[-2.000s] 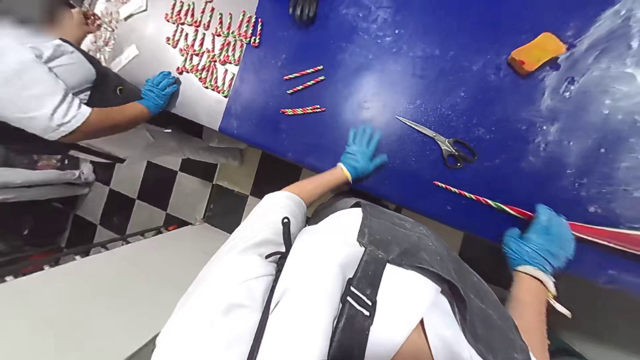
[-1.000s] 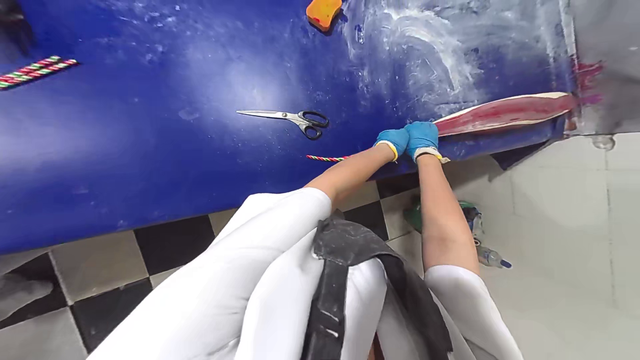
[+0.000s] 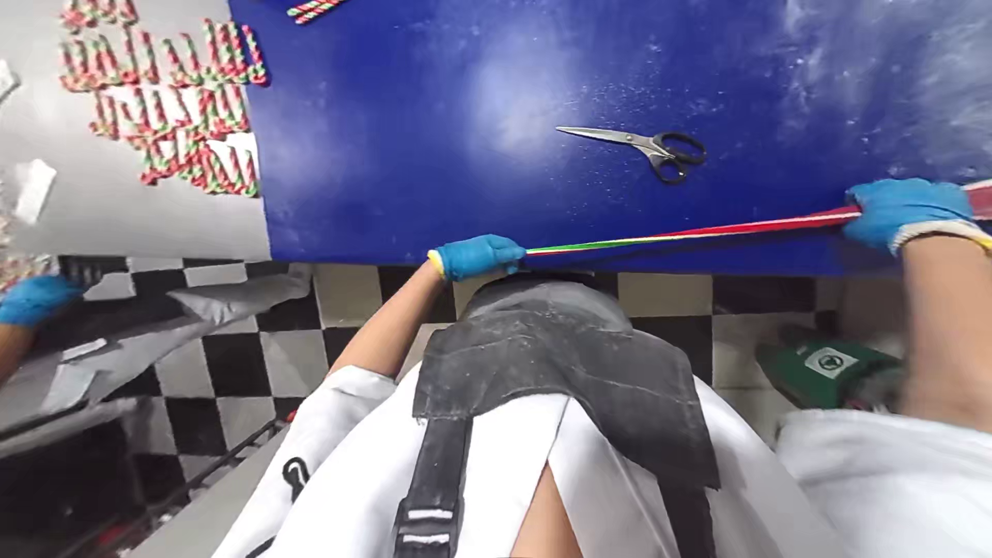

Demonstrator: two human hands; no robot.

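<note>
A long candy strand (image 3: 697,232), striped red, white and green, stretches along the front edge of the blue table. Its thin end is in my left hand (image 3: 479,256), gloved in blue, near my apron. At the right, my right hand (image 3: 908,211), also gloved, is closed around the thicker red part, and a wider red-and-white mass (image 3: 980,199) shows just beyond it. Scissors (image 3: 643,145) with black handles lie on the table behind the strand, between my hands and touched by neither.
Many small candy canes (image 3: 174,101) lie on the pale surface at the left. Striped sticks (image 3: 312,9) rest at the table's back. Another person's gloved hand (image 3: 35,300) is at the far left. A green object (image 3: 821,368) stands low at the right.
My hands, together on the candy one second ago, are now far apart, with the left further left. The strand between them is drawn out long and thin. The view has swung back left.
</note>
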